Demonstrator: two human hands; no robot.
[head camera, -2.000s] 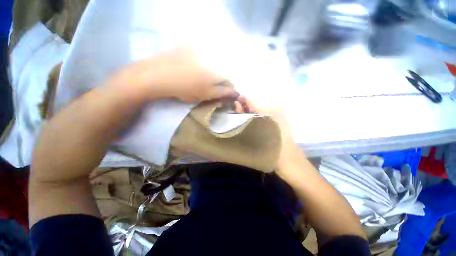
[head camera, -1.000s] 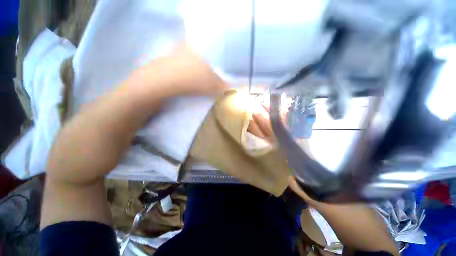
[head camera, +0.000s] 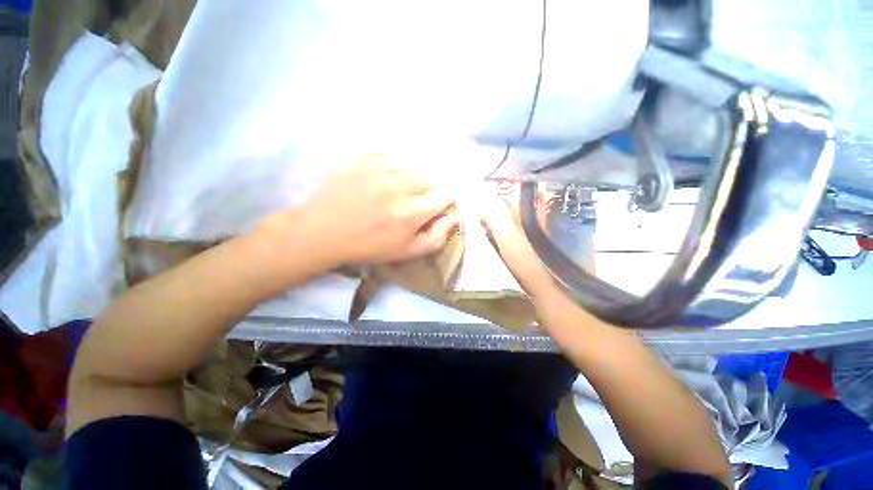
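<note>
The sewing machine (head camera: 737, 220) stands right of centre, its needle area under strong glare. Pale lining fabric (head camera: 258, 115) lies spread left of the needle. Brown shell fabric (head camera: 407, 279) hangs toward the table's front edge below my hands. My left hand (head camera: 397, 215) lies on the cloth just left of the needle, with fingertips bent and pinching the fabric edge. My right hand (head camera: 493, 215) is at the needle area beside it, fingers reaching onto the cloth; glare washes out its fingertips, so its hold is unclear.
Black thread snips (head camera: 817, 256) lie right of the machine. The table edge (head camera: 459, 337) carries a measuring strip. A brown and pale bundle (head camera: 86, 182) hangs at the left. Brown cloth (head camera: 258, 397) is below the edge, with pale pleated pieces (head camera: 737, 412) at lower right.
The view has shifted, bringing the machine head into sharper view. The brown cloth, earlier raised and curled between my hands, now lies lower and flatter at the needle. The lining is spread wider.
</note>
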